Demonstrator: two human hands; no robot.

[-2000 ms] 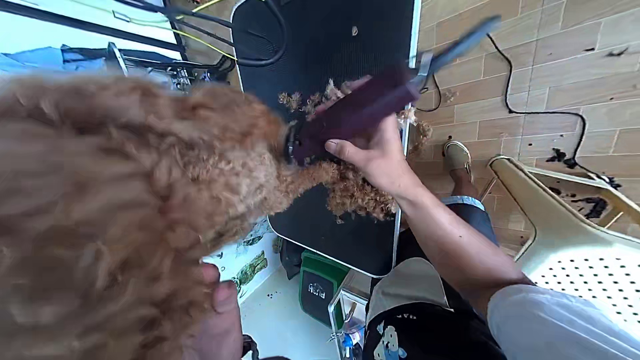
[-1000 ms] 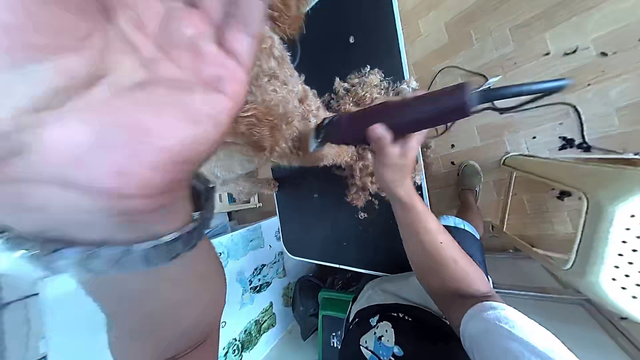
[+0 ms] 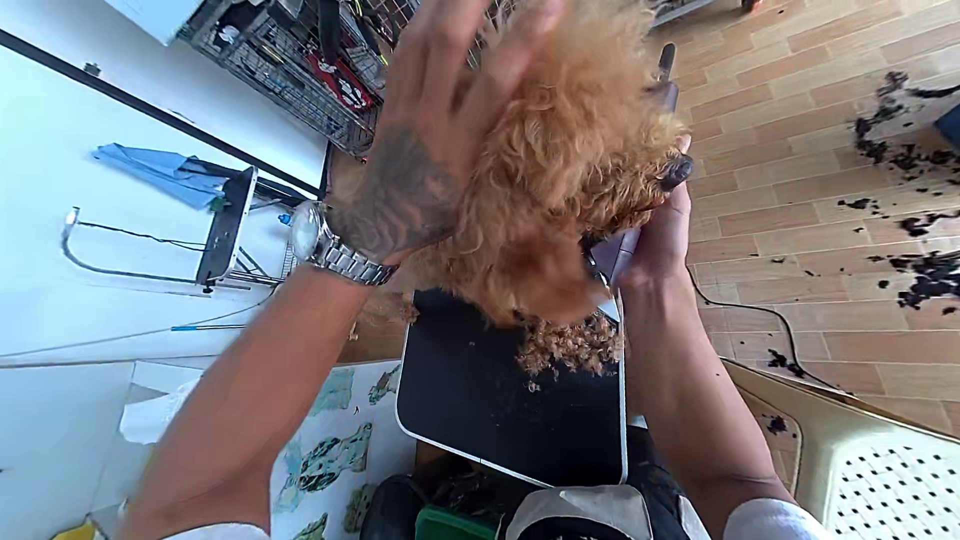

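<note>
A curly apricot-coloured dog point(image 3: 555, 165) stands over the black grooming table point(image 3: 487, 390), its dark nose pointing right. My left hand point(image 3: 420, 157), with a metal-band watch point(image 3: 330, 247) on the wrist, lies against the dog's head and neck, fingers spread and slightly blurred. On the dog's other side, my right hand point(image 3: 664, 232) is beneath the muzzle and holds a purple electric clipper point(image 3: 622, 251), which the head partly hides. Its blade cannot be seen clearly. Clipped curly hair point(image 3: 574, 345) lies on the table below the dog.
A beige plastic chair point(image 3: 840, 442) stands at the lower right. A black cord point(image 3: 757, 307) and tufts of dark hair point(image 3: 930, 277) lie on the tiled floor. Wire cages point(image 3: 292, 75) stand at the upper left, and a green container point(image 3: 454, 523) is below the table.
My left hand has moved from in front of the camera onto the dog's head. The clipper, in plain view before, is now partly behind the muzzle. The view has shifted.
</note>
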